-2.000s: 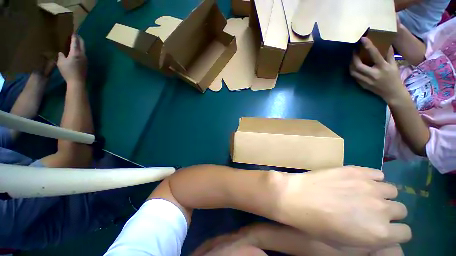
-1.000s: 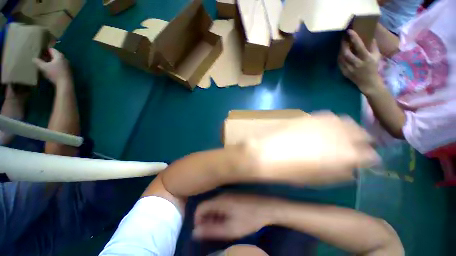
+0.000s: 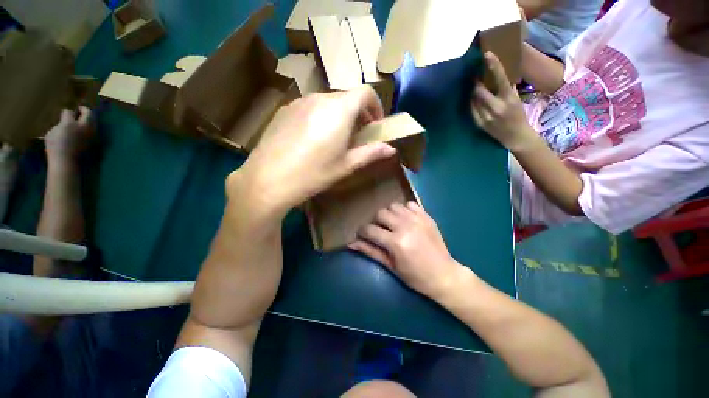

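Observation:
A small brown carton (image 3: 359, 208) lies in front of me on the green table, its tray open towards me and its lid (image 3: 396, 130) raised at the far side. My left hand (image 3: 311, 151) is over the lid, with fingers and thumb gripping it. My right hand (image 3: 408, 242) rests at the tray's near right side, fingertips on its wall and inside. The left hand hides the carton's far left part.
Part-folded boxes (image 3: 233, 97) lie beyond my hands. A person in a pink shirt (image 3: 645, 116) at right holds another box (image 3: 501, 48). A neighbour's arm (image 3: 62, 186) and cream poles (image 3: 93, 295) are at left. A red stool (image 3: 678, 237) stands at right.
The closed-looking carton now stands open, lid up, between my hands. My left hand has moved from right to centre and grips the lid. My right hand has come up onto the tray.

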